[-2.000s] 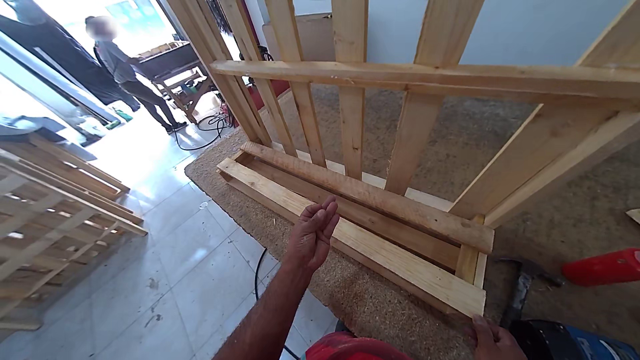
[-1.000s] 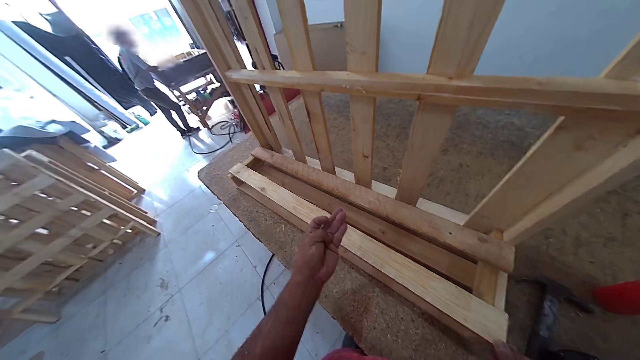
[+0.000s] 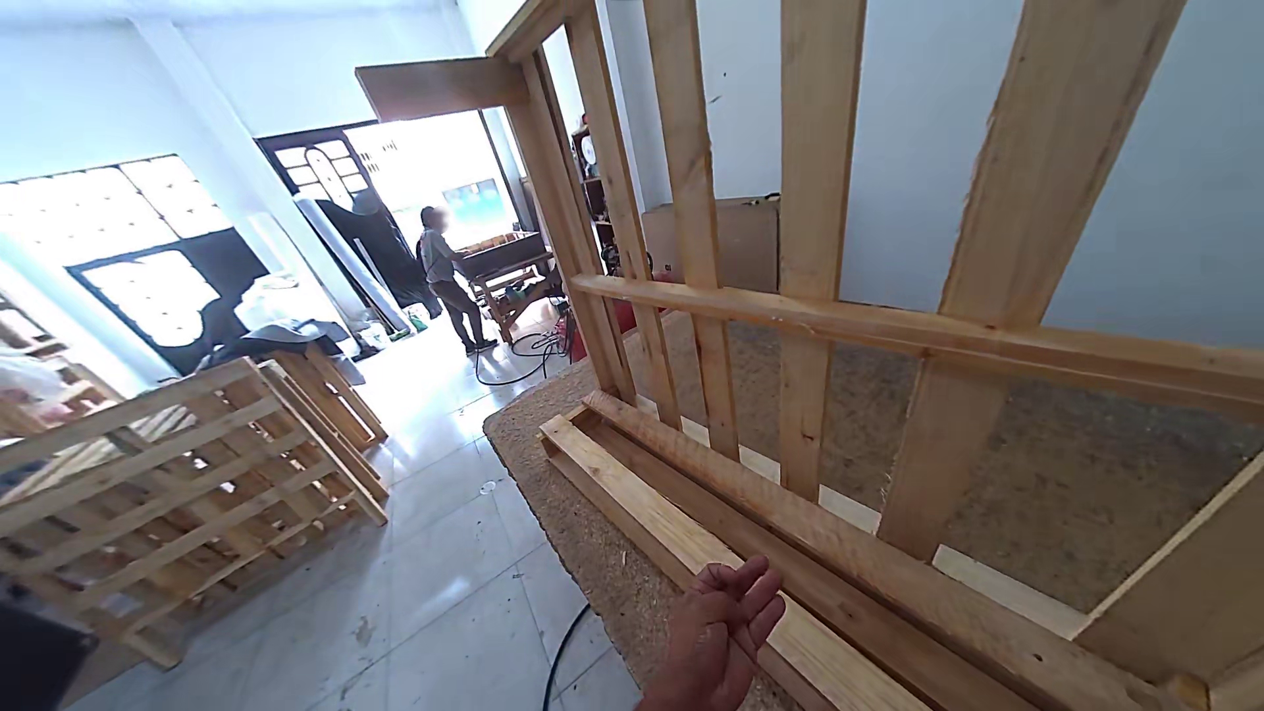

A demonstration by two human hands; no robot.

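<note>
My left hand (image 3: pixel 726 627) is over the front board (image 3: pixel 681 528) of a long wooden frame base, palm partly up and fingers curled. Whether something small sits between its thumb and fingers cannot be made out. The base lies on a fibrous brown work surface (image 3: pixel 523 434). Behind it rise upright wooden slats (image 3: pixel 812 395), crossed by a horizontal wooden rail (image 3: pixel 839 318). My right hand is out of the picture.
Slatted wooden panels (image 3: pixel 197 474) stand at the left on the tiled floor (image 3: pixel 444 533). A black cable (image 3: pixel 561 657) hangs by the work surface's edge. Farther back, a person (image 3: pixel 449 276) stands at a workbench (image 3: pixel 504 259). A cardboard box (image 3: pixel 726 242) is behind the slats.
The view has tilted up and shows more of the room. My right hand, at the board's near end two seconds ago, has left the picture. My left hand stays over the front board.
</note>
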